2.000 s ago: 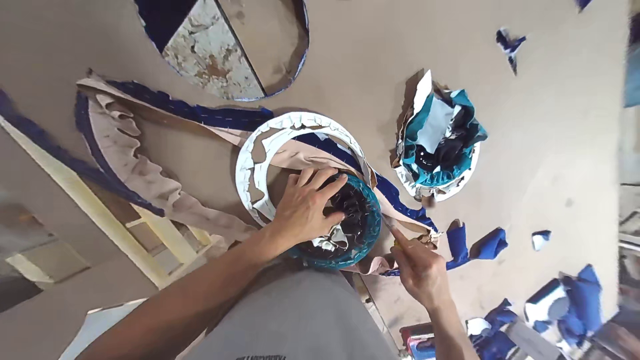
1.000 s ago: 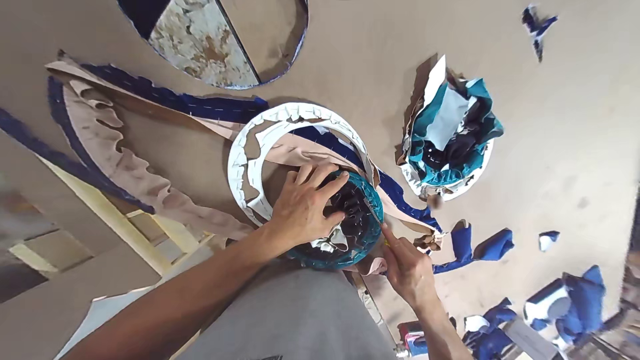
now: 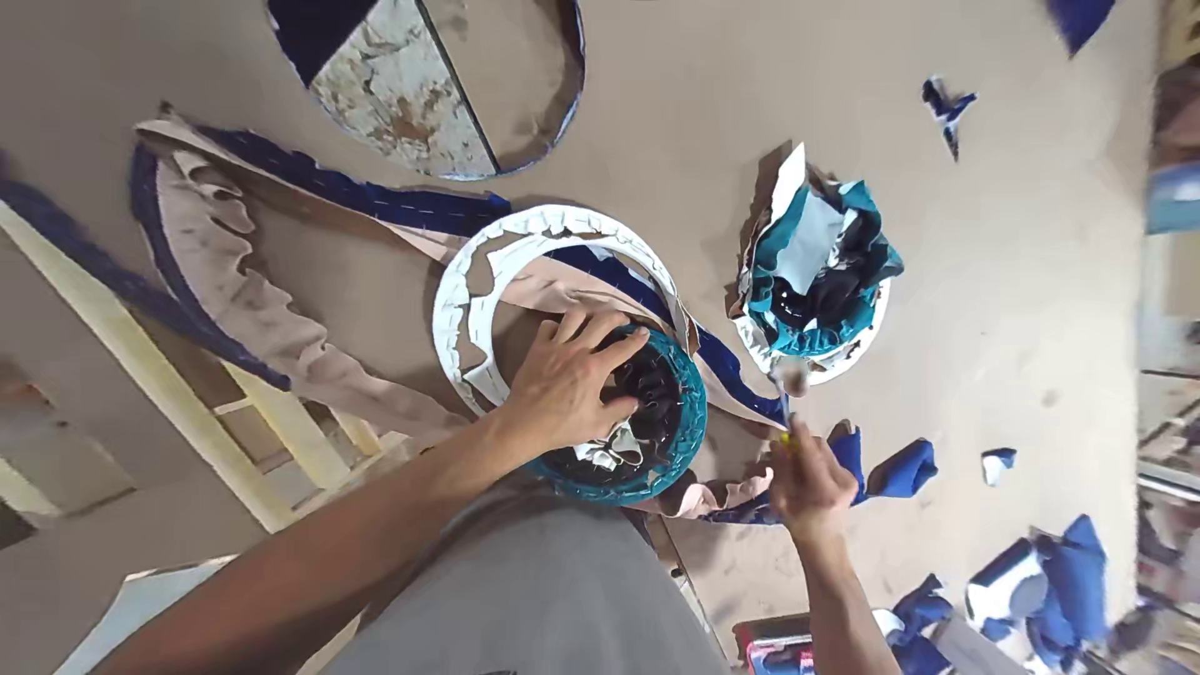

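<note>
My left hand (image 3: 572,380) rests with spread fingers on a round piece edged in gathered teal fabric (image 3: 692,403), with black and white material inside. Under and behind it lies a white ring with a notched, folded edge (image 3: 450,323). My right hand (image 3: 811,473), to the right of the round piece, is closed on a slim tool with a yellow part (image 3: 790,436); its blurred far end points up toward a second teal and white gathered piece (image 3: 872,253). A long pink and navy fabric strip (image 3: 309,347) loops to the left and passes beneath the ring.
An oval frame with a mottled panel (image 3: 403,103) lies at the top. Navy scraps (image 3: 905,469) are at the right, with more blue and white pieces (image 3: 1069,581) at lower right. A small navy offcut (image 3: 949,112) lies farther up. Wooden slats (image 3: 291,431) show at left.
My right hand has moved away from the teal rim, and the tool has swung upward and to the right. My left hand stays on the round piece.
</note>
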